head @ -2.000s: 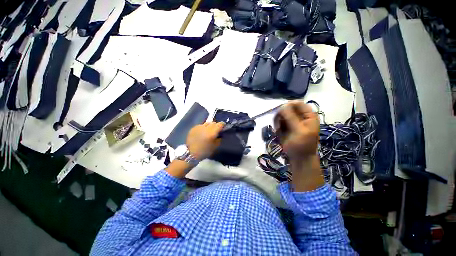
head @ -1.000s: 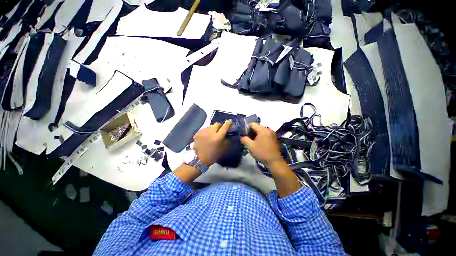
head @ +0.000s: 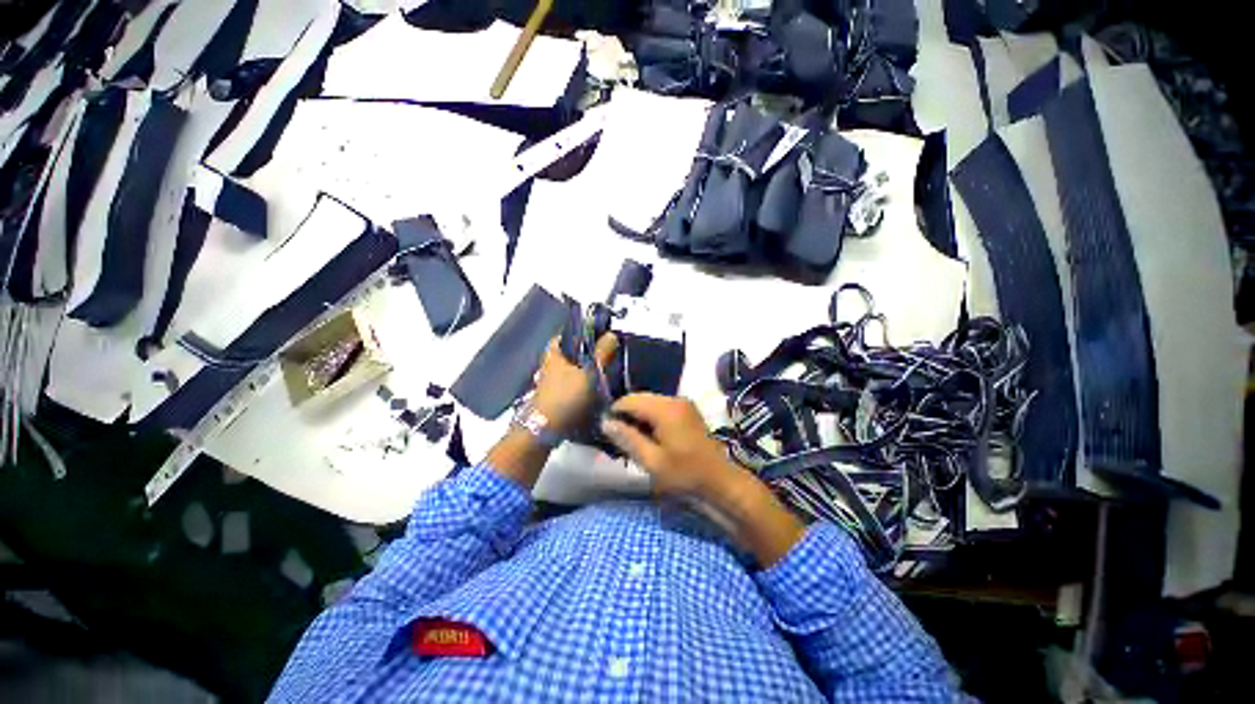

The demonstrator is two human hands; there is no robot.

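My left hand (head: pixel 567 393) holds a small dark navy bundle (head: pixel 600 330) turned upright, with a pale-edged strip around it. My right hand (head: pixel 670 440) is at the bundle's lower end, fingers closed together; the strip end there is too blurred to make out fully. A dark stack of small navy panels (head: pixel 652 363) lies flat just behind and right of the bundle, with a small white paper at its top. A flat navy panel (head: pixel 509 355) lies to the left of my left hand. The tangled pile of tie strips (head: pixel 895 413) lies to the right.
Finished navy bundles (head: pixel 757 193) lie beyond my hands, and one tied bundle (head: pixel 438 282) lies at left. An open tan box (head: pixel 332 360) sits near a white ruler (head: pixel 207 437). Long cut panels (head: pixel 1012 255) line the right. A wooden stick (head: pixel 520 50) lies at the far side.
The bundle has turned from lying crosswise to upright in my left hand. My right hand first came in from the right with the strip, then moved down toward me.
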